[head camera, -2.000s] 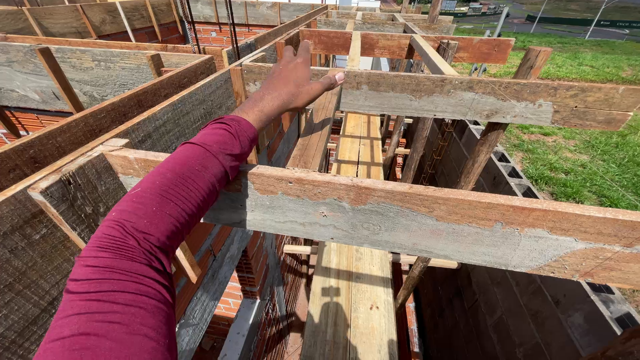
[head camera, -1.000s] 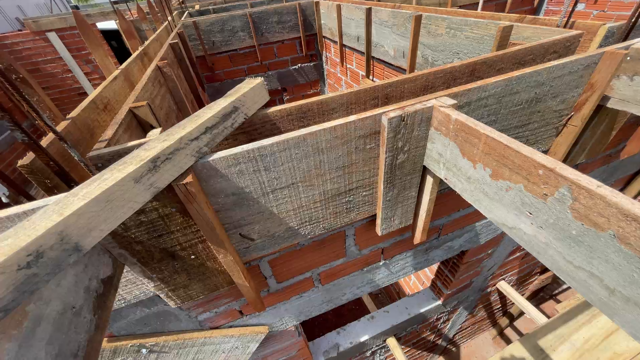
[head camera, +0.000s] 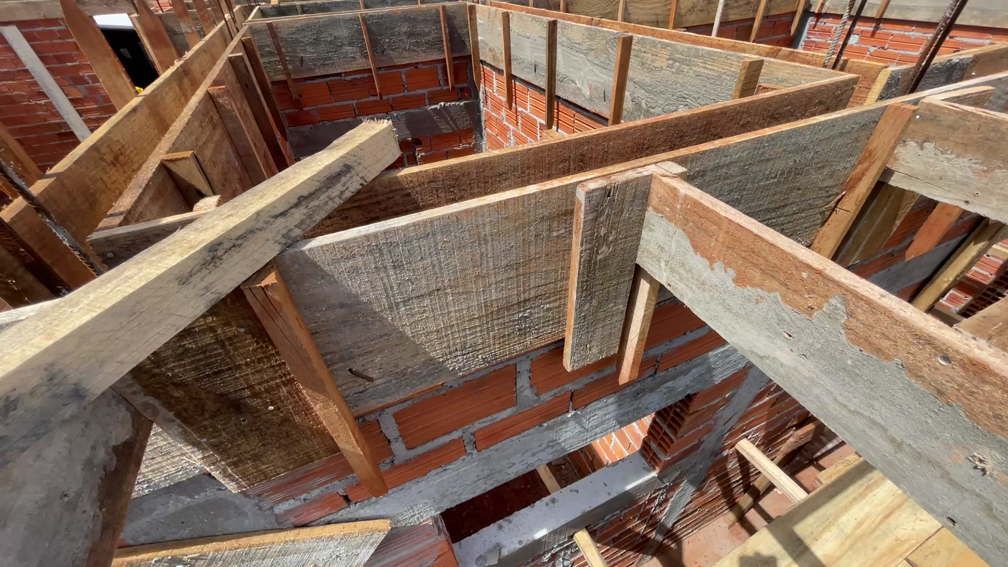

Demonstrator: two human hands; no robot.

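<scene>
Neither my left hand nor my right hand is in view now. A cement-stained formwork board (head camera: pixel 441 276) runs along the top of a red brick wall (head camera: pixel 457 405), with a second board (head camera: pixel 583 150) alongside it. A short upright wooden cleat (head camera: pixel 606 272) is against the near board. At that spot a cement-coated plank (head camera: pixel 827 331) meets it and extends to the lower right. A pale wooden beam (head camera: pixel 197 252) lies slantwise across the left side, its sawn end over the formwork.
Slanted wooden braces (head camera: pixel 315 378) stand against the boards. An opening with a pale sill (head camera: pixel 559 504) is below. Light planks (head camera: pixel 843 520) lie at the lower right. Steel rebars (head camera: pixel 933 43) rise at the upper right.
The view has swung left. My extended arm in its maroon sleeve, with the hand at a cross board two seconds ago, is out of view.
</scene>
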